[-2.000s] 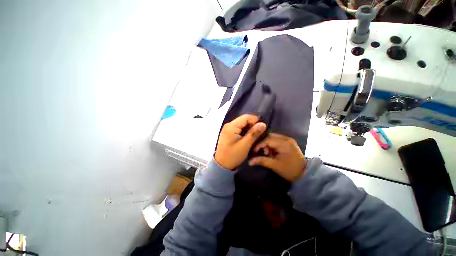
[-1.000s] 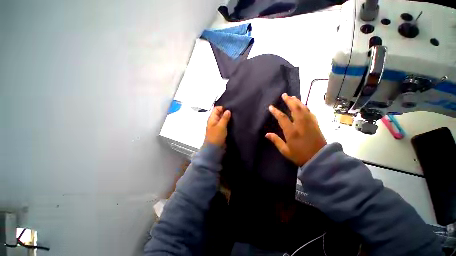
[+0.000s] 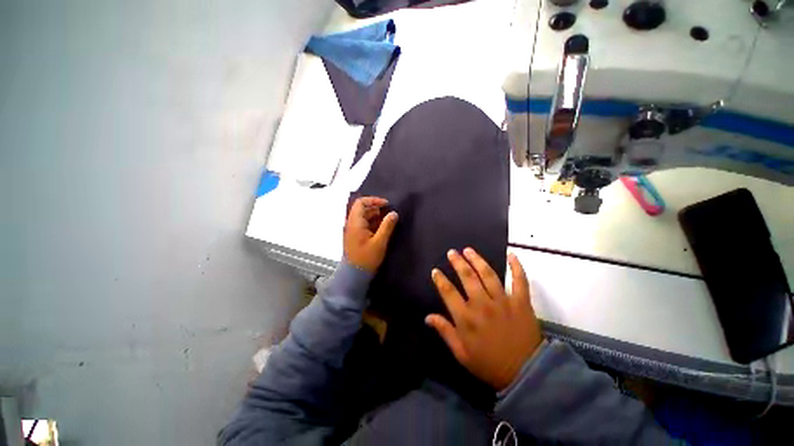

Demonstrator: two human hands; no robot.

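A dark grey fabric panel (image 3: 440,170) with a rounded far end lies on the white table and runs down over its front edge toward my lap. My left hand (image 3: 369,233) is at the panel's left edge, with thumb and fingers curled at the cloth; whether it pinches the fabric is unclear. My right hand (image 3: 487,318) lies flat on the near right part of the panel with its fingers spread. The white sewing machine head (image 3: 609,96) with a blue stripe stands to the right. The panel's right edge lies just left of its needle area.
Pink and blue thread snips (image 3: 643,194) and a black smartphone (image 3: 736,274) with a white cable lie at the right. Blue (image 3: 358,52) and dark scrap pieces lie at the back left. A pale wall (image 3: 131,200) borders the table's left. Dark fabric shows at the top.
The panel was bunched between my hands, then opened out, and now lies flatter with its fold gone. My right hand has moved down toward the near part. The camera view has shifted.
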